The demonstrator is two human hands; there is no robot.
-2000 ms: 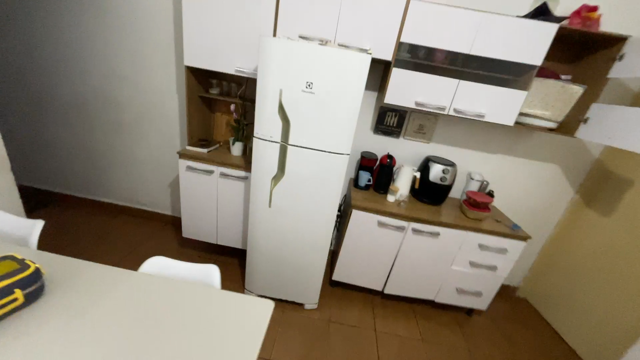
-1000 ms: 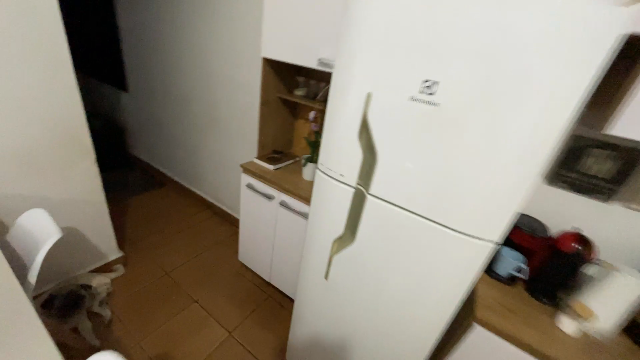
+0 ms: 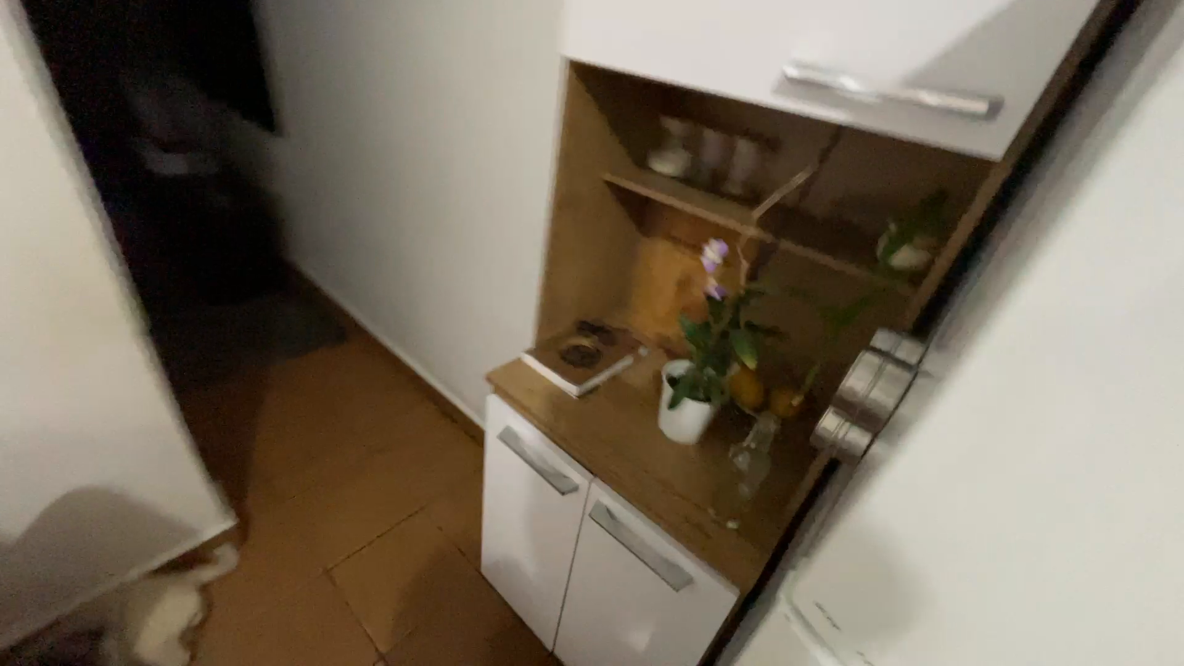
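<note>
Neither my left hand nor my right hand shows in the head view. In the middle stands a kitchen cabinet with a wooden counter (image 3: pixel 638 453) and white doors (image 3: pixel 532 518) with metal handles. On the counter, a white pot (image 3: pixel 684 416) holds an orchid with purple flowers. To its left lies a book (image 3: pixel 583 356), or something like one. Behind and right of the pot are orange-coloured round things (image 3: pixel 747 388) and a clear glass object (image 3: pixel 751 453). Small containers, blurred, stand on the shelf (image 3: pixel 684 196) above.
The white refrigerator (image 3: pixel 1036 444) fills the right side, with round metal containers (image 3: pixel 869 393) on its side. At the lower left, a light-furred animal (image 3: pixel 162 610) is on the tiled floor (image 3: pixel 305 499) by a white wall (image 3: pixel 83 370). A dark opening (image 3: pixel 185 185) lies beyond.
The view has swung left and come nearer to the cabinet with the orchid. The refrigerator now stands at the right edge, and the table seen earlier has left the view.
</note>
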